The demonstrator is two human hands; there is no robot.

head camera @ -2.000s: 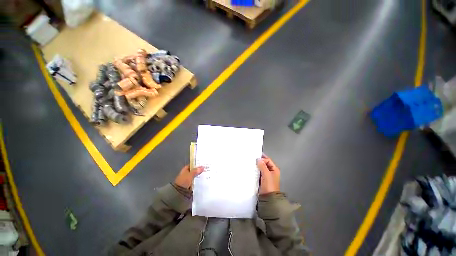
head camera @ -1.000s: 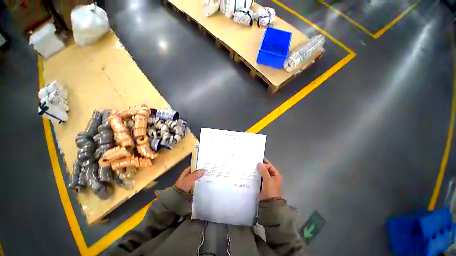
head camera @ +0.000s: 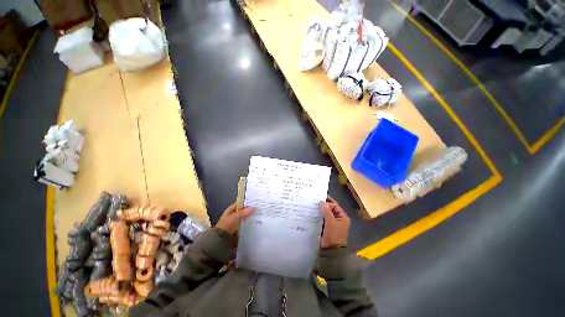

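A white printed sheet (head camera: pixel 284 213) is held upright in front of my body, with lines of dark print on its upper half; the print is too small to read. A thin yellow strip (head camera: pixel 241 193) shows along its left edge. My left hand (head camera: pixel 234 218) grips the left edge, thumb on the front. My right hand (head camera: pixel 334 224) grips the right edge. The fingers behind the sheet are hidden.
A left pallet (head camera: pixel 162 133) bears grey and orange bundles (head camera: pixel 121 247) and white bags (head camera: pixel 137 44). A right pallet (head camera: pixel 279 46) bears white bundles (head camera: pixel 354 46), a blue crate (head camera: pixel 385 153) and a wrapped roll (head camera: pixel 429 173). Grey floor (head camera: pixel 226 117) runs between them.
The pallets have come nearer and lower in view, and more of the right one shows. The floor arrow sign and right-hand blue crate have left view. Both hands keep holding the sheet; its print shows more clearly.
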